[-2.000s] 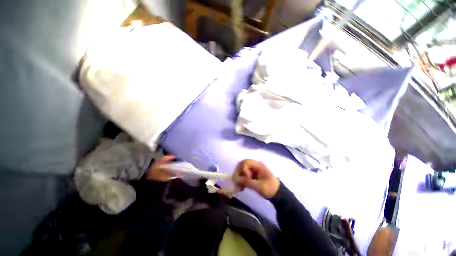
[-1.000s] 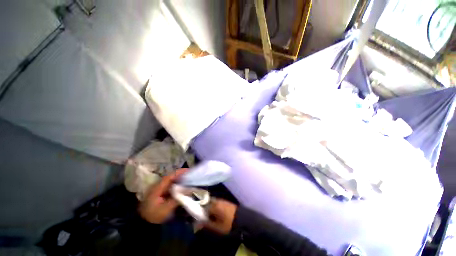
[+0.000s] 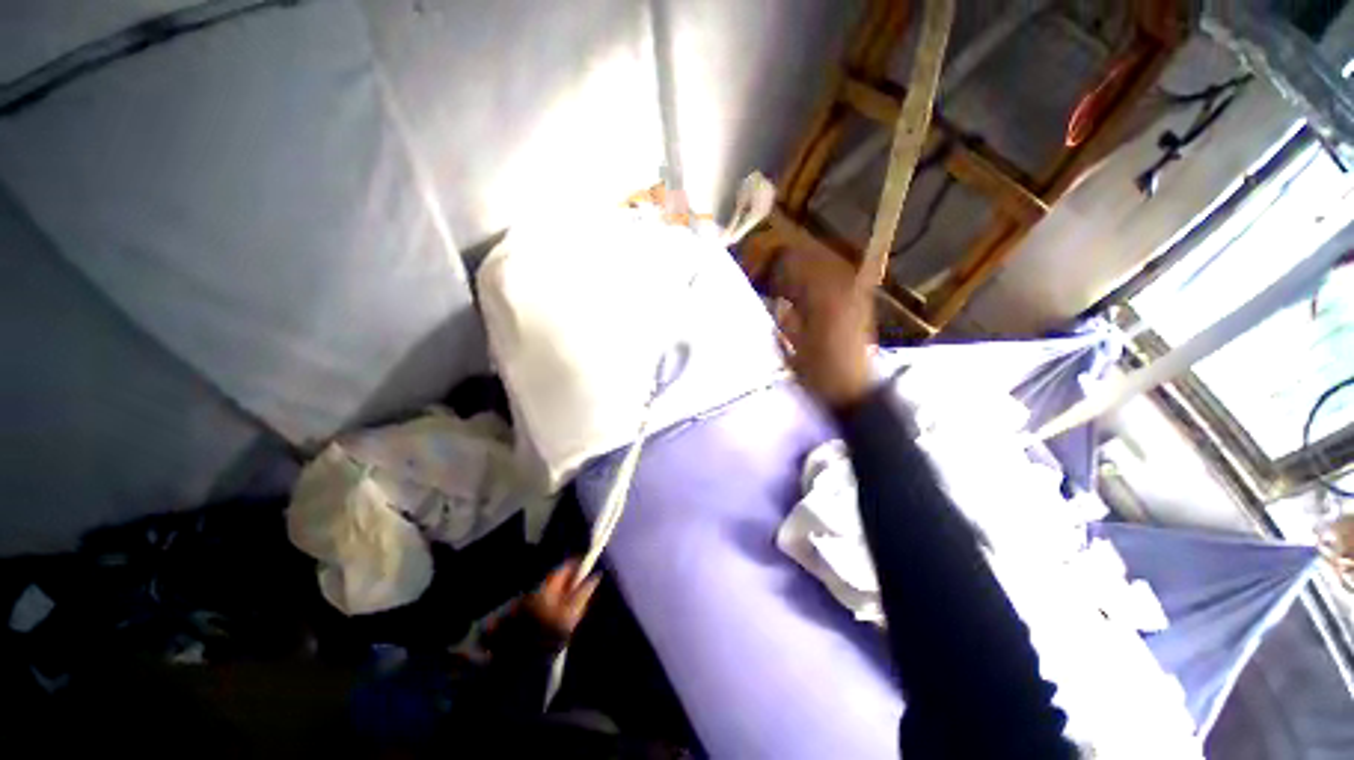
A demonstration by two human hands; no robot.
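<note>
A narrow cream cloth strip (image 3: 621, 487) runs up from my left hand (image 3: 561, 598) across the near edge of the cloth-covered box (image 3: 609, 334). My left hand is closed round the strip at the lower centre. My right hand (image 3: 824, 319) is blurred, stretched out at the right side of the box. A pale looped end of cloth shows just left of its fingers; whether the fingers grip it cannot be told. A loose white heap of garment pieces (image 3: 988, 549) lies on the purple table cover (image 3: 683, 549), partly hidden by my right arm.
A crumpled pale bundle (image 3: 416, 498) lies low at the left. A grey sheet (image 3: 223, 223) hangs behind it. A wooden frame (image 3: 995, 181) stands beyond the box. The cover is tied at its far corners by the window (image 3: 1247, 356).
My hands, earlier together over the folded white cloth, are now apart. My right hand has moved forward to the box; the strip now hangs stretched out. The view has swung left.
</note>
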